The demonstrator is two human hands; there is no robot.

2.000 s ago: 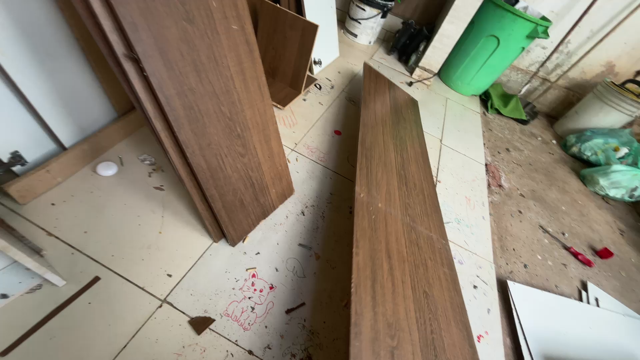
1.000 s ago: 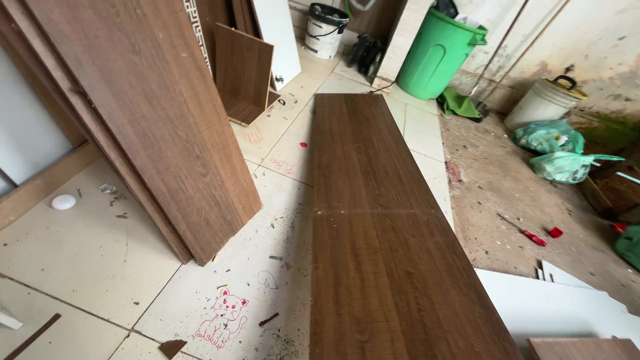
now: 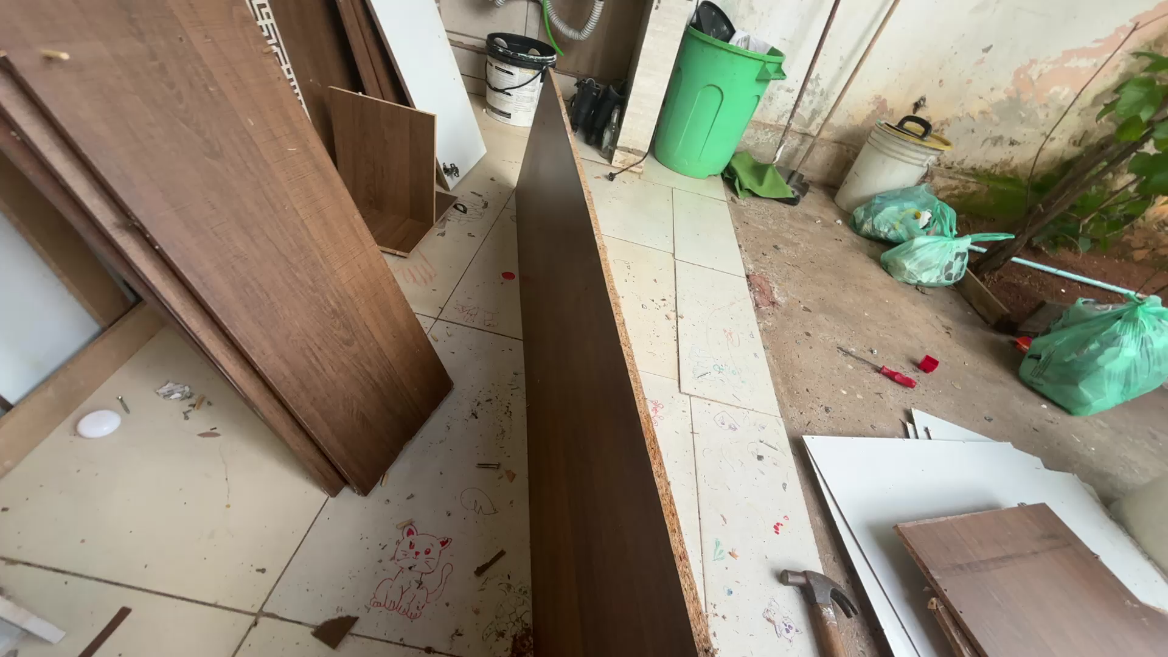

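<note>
Neither my left hand nor my right hand shows in the head view. A long dark wood-grain particleboard panel [image 3: 584,365] runs from the bottom edge up the middle, tilted on edge, its raw chipboard edge facing right. What supports its near end is out of view. Left of it, several thick brown panels [image 3: 237,237] lean together, their lower corners on the tiles. A claw hammer [image 3: 821,602] lies at the bottom right, its handle cut off by the frame.
White panels [image 3: 922,465] lie at the right under a smaller brown board [image 3: 1040,575]. Beyond are a red-handled screwdriver [image 3: 897,376], green plastic bags [image 3: 1104,351], a green bin [image 3: 716,105], a black-rimmed bucket [image 3: 513,87] and a small wooden box [image 3: 388,164]. Debris dots the tiles.
The long panel has turned from showing its broad face to standing nearly on edge, with its raw edge now visible. The hammer and more of the right side have come into view.
</note>
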